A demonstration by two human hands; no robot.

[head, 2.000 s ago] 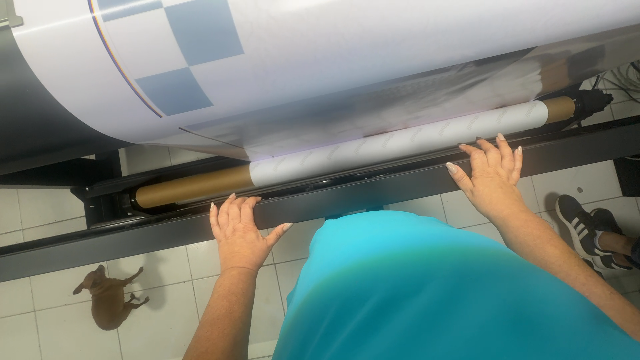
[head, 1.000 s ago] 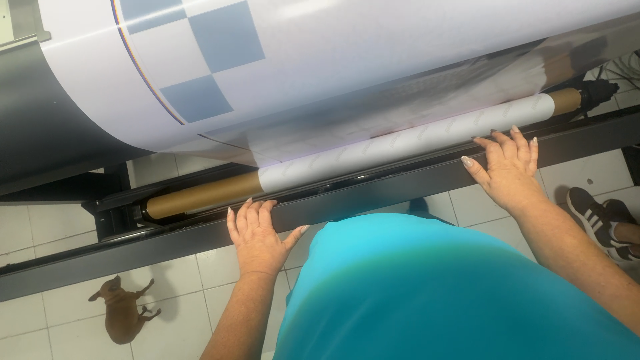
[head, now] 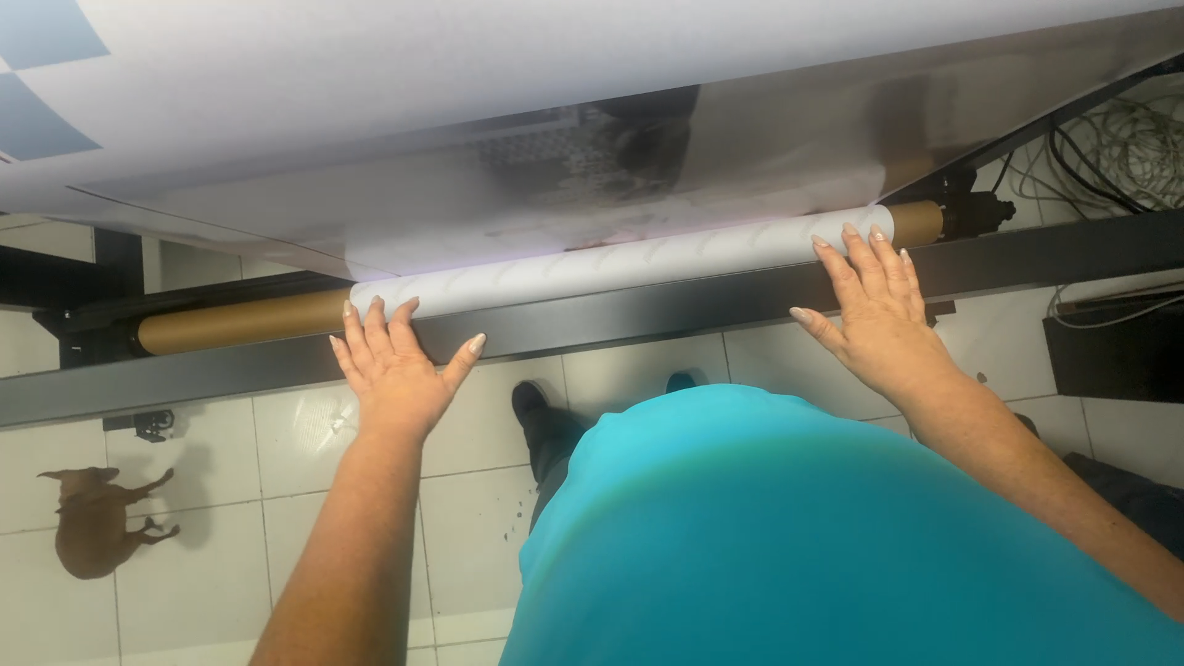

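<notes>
My left hand (head: 393, 365) rests spread over the dark metal bar (head: 638, 319), its fingertips at the left end of the white rolled media (head: 546, 268). My right hand (head: 874, 314) lies over the same bar with fingers apart, its fingertips on the roll near its right end. Neither hand grasps anything. The white media is wound on a brown cardboard tube (head: 245, 324), bare at both ends. Behind it a large printed sheet (head: 518, 83) with blue-grey squares hangs from a wide-format machine and runs down to the roll.
A small brown dog (head: 92, 527) lies on the tiled floor at the lower left. Coiled cables (head: 1110, 153) are at the far right, above a dark box (head: 1115, 347). Dark clothing of another person (head: 1124, 495) shows at the right edge.
The fingertips of both hands have come from the bar's edge onto the white roll. The view has shifted; the other person's striped shoes no longer show.
</notes>
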